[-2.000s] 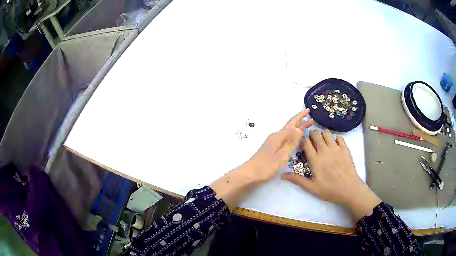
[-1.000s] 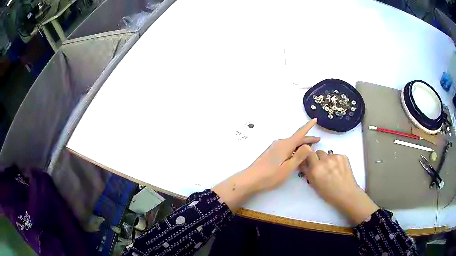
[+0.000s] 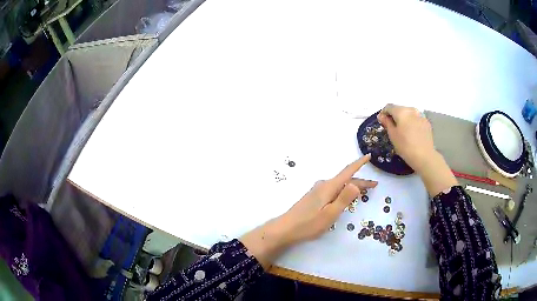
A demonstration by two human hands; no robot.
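Note:
A dark navy dish point(image 3: 395, 167) holds small pale and brown buttons point(image 3: 375, 136). My right hand point(image 3: 410, 133) is over the dish's right side, fingertips bunched above the buttons; whether they pinch any is hidden. My left hand point(image 3: 322, 206) lies on the white table left of the dish, index finger pointing to the dish's lower edge, fingers apart. A loose spread of dark and pale buttons point(image 3: 383, 233) lies on the table below the dish, some beside my left fingers. A dark button point(image 3: 291, 164) and several pale ones point(image 3: 279, 176) lie further left.
A grey mat point(image 3: 452, 136) at right bears a red pencil point(image 3: 474, 177), a white stick point(image 3: 487, 193), dark snips point(image 3: 505, 222) and a round navy-rimmed container point(image 3: 504, 139). A yellow tape point(image 3: 330, 281) runs along the near edge. Fabric bins point(image 3: 101, 73) and purple cloth point(image 3: 35, 241) are at left.
My right hand has moved from beside my left hand up to the dish. The buttons below the dish now show, spread out. My left hand has shifted slightly down.

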